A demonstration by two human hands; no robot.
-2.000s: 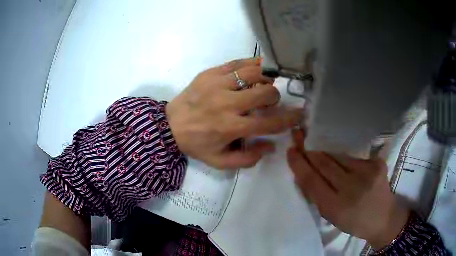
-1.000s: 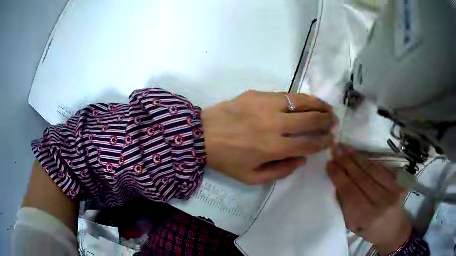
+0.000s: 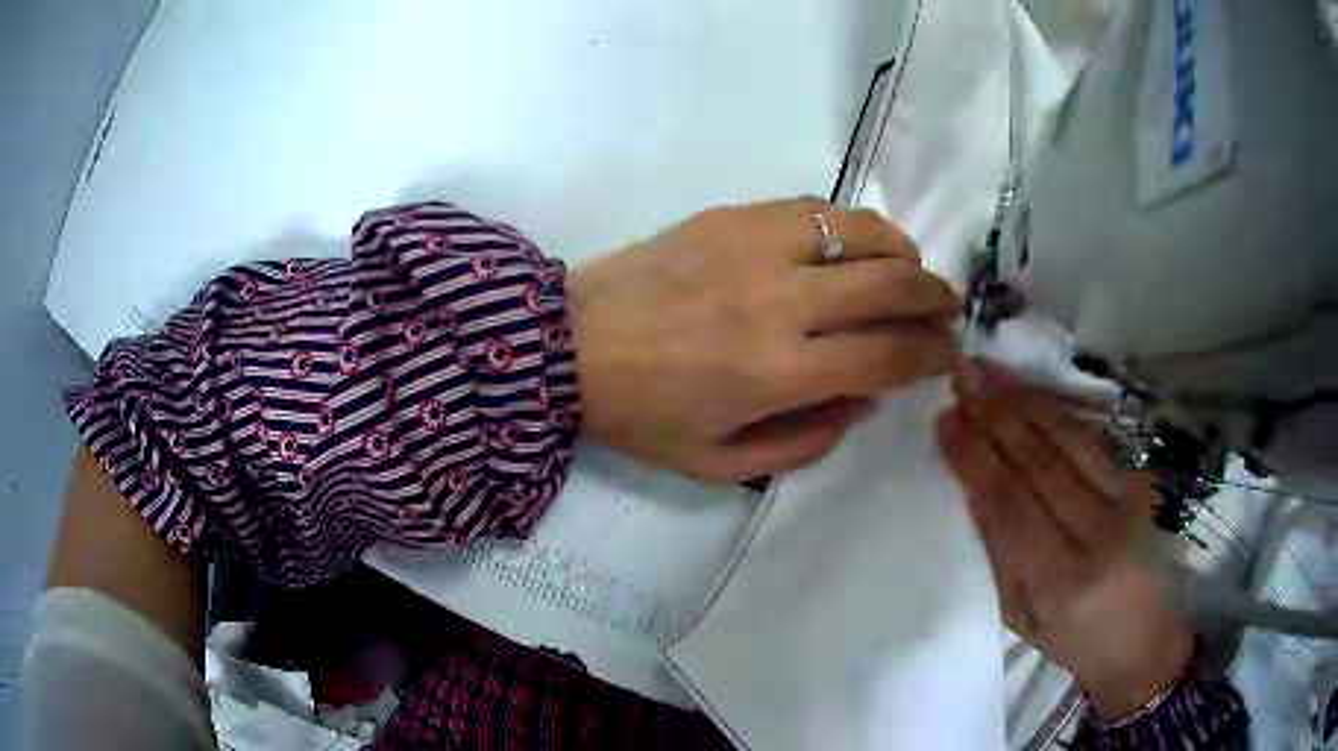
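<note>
A white garment panel point(image 3: 866, 572) with a thin dark stitch line near its edge lies under and in front of my hands. My left hand point(image 3: 763, 330), with a ring, lies on the panel, its fingertips at the fabric beside the presser foot area. My right hand point(image 3: 1064, 506) is to its right, fingertips touching or nearly touching the left ones, pinching the fabric edge. The sewing machine head point(image 3: 1218, 220), off-white with blue lettering, stands at the upper right. The needle is hard to make out among the small metal parts.
The white machine table point(image 3: 367, 118) has printed ruler marks near its front edge. A dark-outlined slide plate point(image 3: 866, 132) lies beside the fabric. Dark red checked clothing point(image 3: 543, 704) and white scraps point(image 3: 264, 682) show below the table edge. More white fabric lies at the lower right.
The machine head first covered part of the hands and now stands at the right, as the view has shifted. Both hands stay together at the fabric edge, slightly higher in view than a second ago.
</note>
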